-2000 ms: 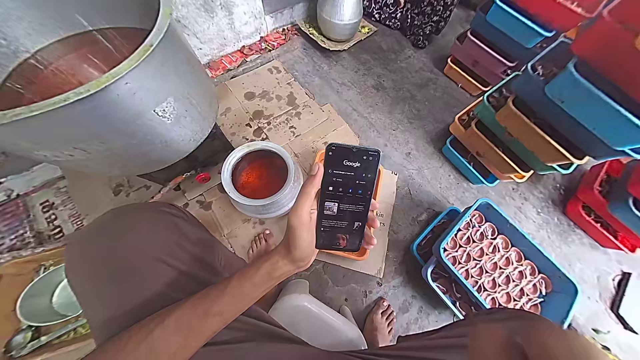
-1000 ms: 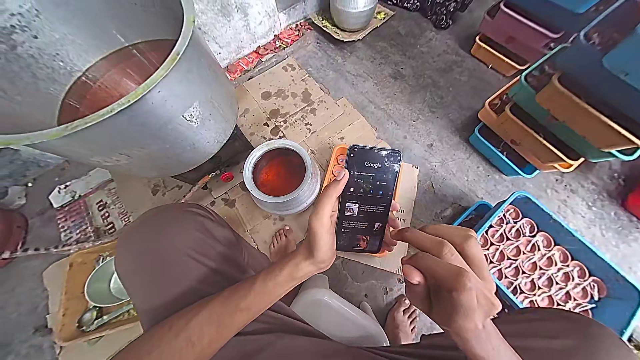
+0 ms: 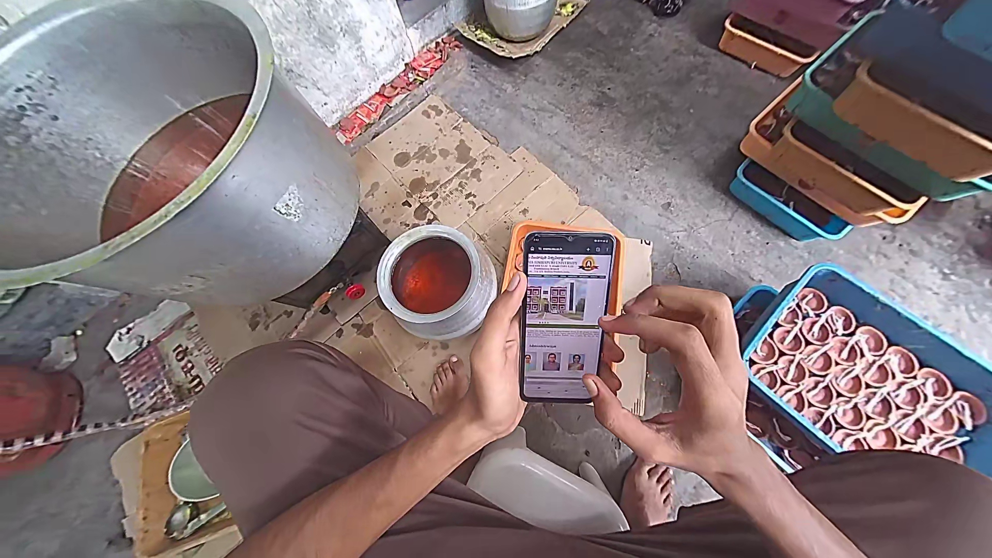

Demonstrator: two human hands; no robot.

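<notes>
My left hand (image 3: 500, 372) holds a smartphone (image 3: 566, 322) upright around its left edge, with fingertips showing past its right edge. The lit screen shows a web page with pictures. At the phone's right side is my right hand (image 3: 682, 372), its index finger and thumb spread and touching or very near the screen; nothing is gripped in it. Behind the phone lies an orange plastic tray (image 3: 521, 236), mostly hidden. Left of it a metal pot (image 3: 438, 325) of red-orange liquid stands on flattened cardboard (image 3: 457, 186).
A large metal vat (image 3: 310, 178) with reddish liquid stands at upper left. A blue crate (image 3: 922, 310) of small clay cups with white wicks is at right, below stacked plastic crates (image 3: 891, 116). A bowl (image 3: 188, 473) and spoons lie lower left. My feet are beside a white plastic stool (image 3: 542, 488).
My right hand has come in from behind the phone to its right side, with finger and thumb at the screen. The screen has changed from a search page to a web page.
</notes>
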